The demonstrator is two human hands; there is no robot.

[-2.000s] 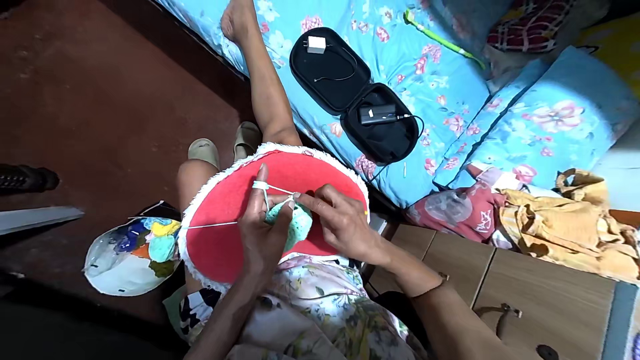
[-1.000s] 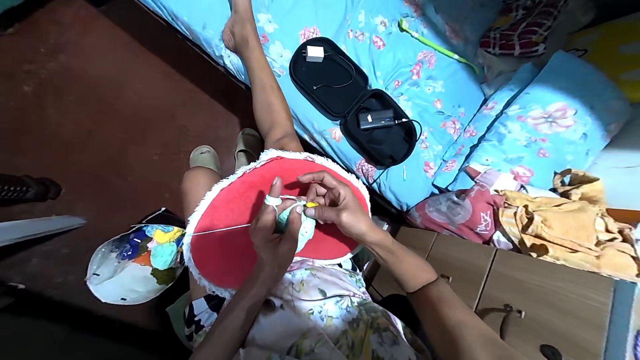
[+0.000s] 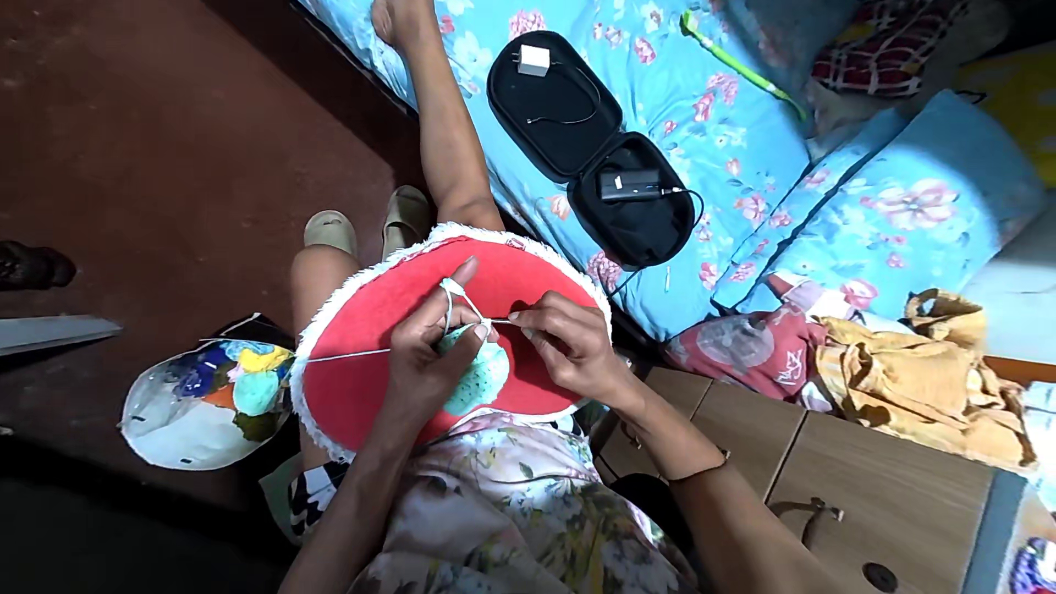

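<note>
My left hand (image 3: 433, 351) grips the upper edge of a mint-green crocheted piece (image 3: 480, 375), with pale yarn looped round its raised index finger. A strand of this yarn (image 3: 351, 356) runs left from the hand across a red cushion (image 3: 540, 280) with white fluffy trim, which lies on my lap. My right hand (image 3: 569, 342) pinches a thin tool (image 3: 502, 320), likely a crochet hook, whose tip meets the yarn at the top edge of the piece. The right fingers cover most of the tool.
At left, a white round container (image 3: 186, 433) holds several colourful yarn pieces. An open black case (image 3: 569, 177) with a charger and a black device lies on the flowered bed (image 3: 693, 78). Wooden drawers (image 3: 874, 487) stand at right with crumpled orange cloth (image 3: 899, 371) on top.
My right hand has drawn away to the right from my left hand. The tool's thin shaft now shows between them; a second ago a yellow part showed at the right fingers.
</note>
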